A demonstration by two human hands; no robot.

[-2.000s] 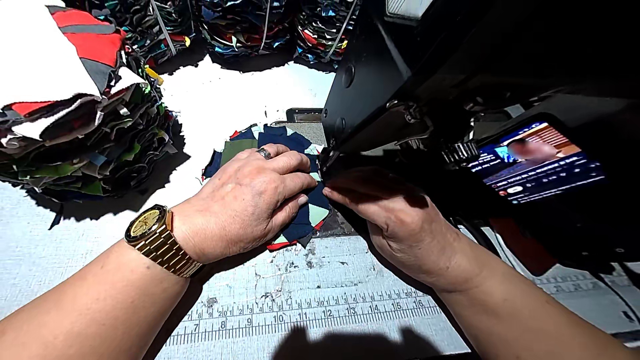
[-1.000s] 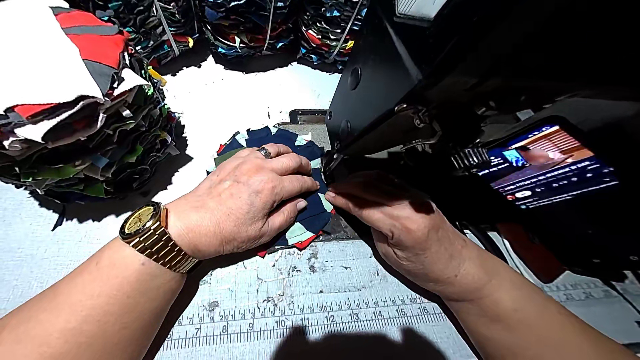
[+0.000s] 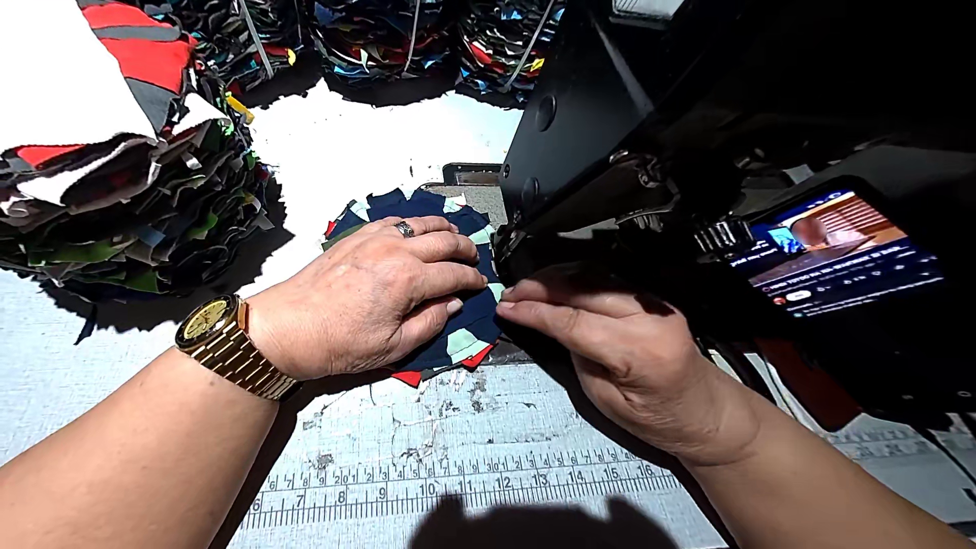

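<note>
A round stack of fabric scraps (image 3: 474, 305), navy on top with pale green, red and dark pieces at its rim, lies at the head of a black sewing machine (image 3: 579, 114). My left hand (image 3: 374, 293) rests flat on the cloth, fingers slightly apart, a ring on one finger and a gold watch at the wrist. At the cloth's right edge, my right hand (image 3: 618, 343) pinches the rim between thumb and fingertips, close to the machine's needle area, which is in deep shadow.
A tall pile of layered scraps (image 3: 137, 221) stands at left. Several tied bundles of scraps (image 3: 381, 46) line the back. A measuring tape (image 3: 457, 492) runs along the near side of the table. A lit phone (image 3: 846, 252) is at right, before the dark machine body.
The round cloth has turned under my left hand, so different coloured pieces show along its rim. Both hands stay at nearly the same places.
</note>
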